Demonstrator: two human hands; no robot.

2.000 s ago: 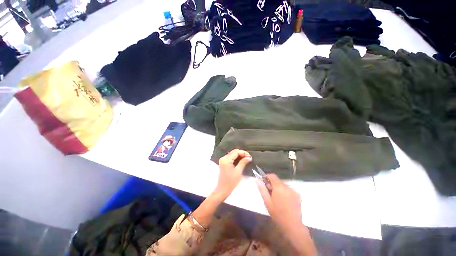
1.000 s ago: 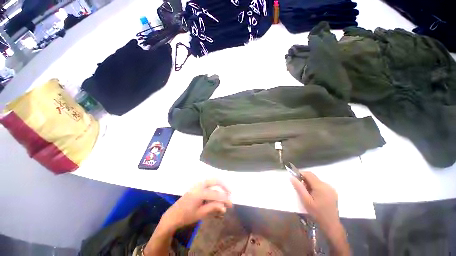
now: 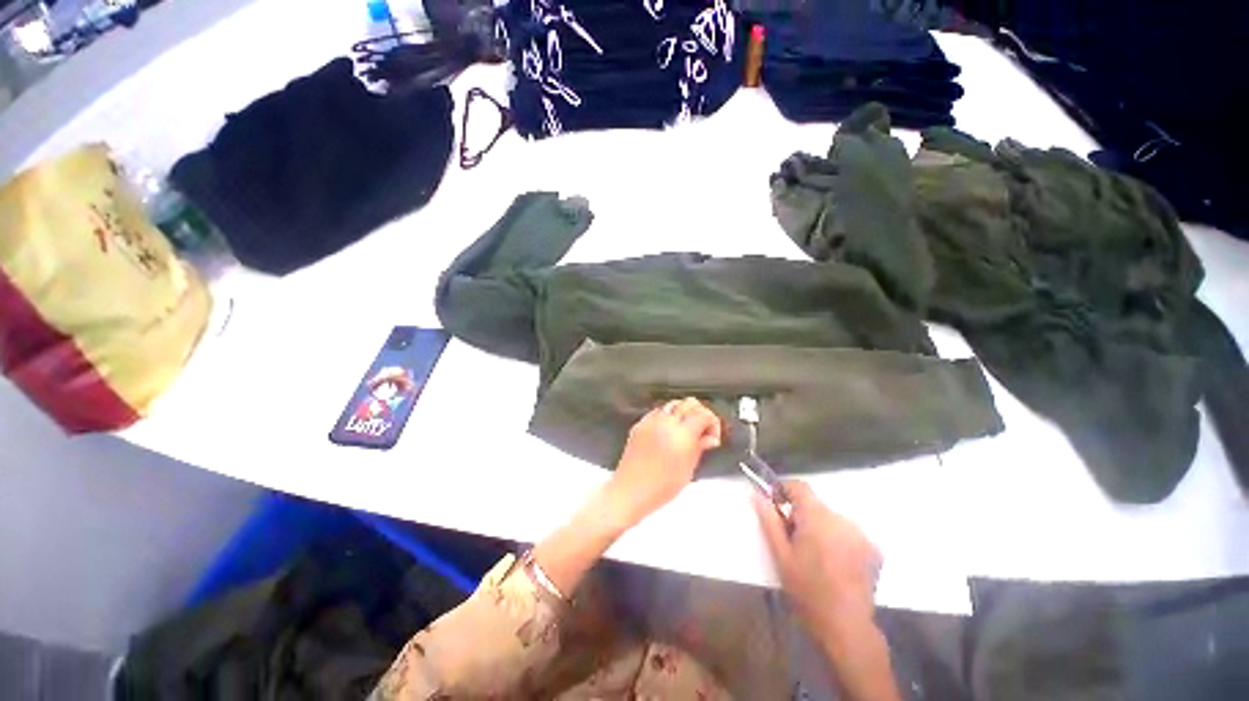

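Observation:
An olive-green garment lies folded on the white table, its sleeve to the upper left. A small white label shows on its front band, with a thin pale strip hanging below it. My left hand is on the band just left of the label, fingers bent together; whether it pinches cloth or thread is hidden. My right hand holds silvery thread snips, tips pointing up-left just below the label.
A second green garment lies crumpled at right. A smartphone lies left of the work. A yellow and red bag, a black cloth, and dark stacks are farther off. A blue bin is below the table edge.
My left hand has moved up from the table's front edge onto the garment beside the label. My right hand with the snips has shifted slightly left in view. The camera view has also shifted.

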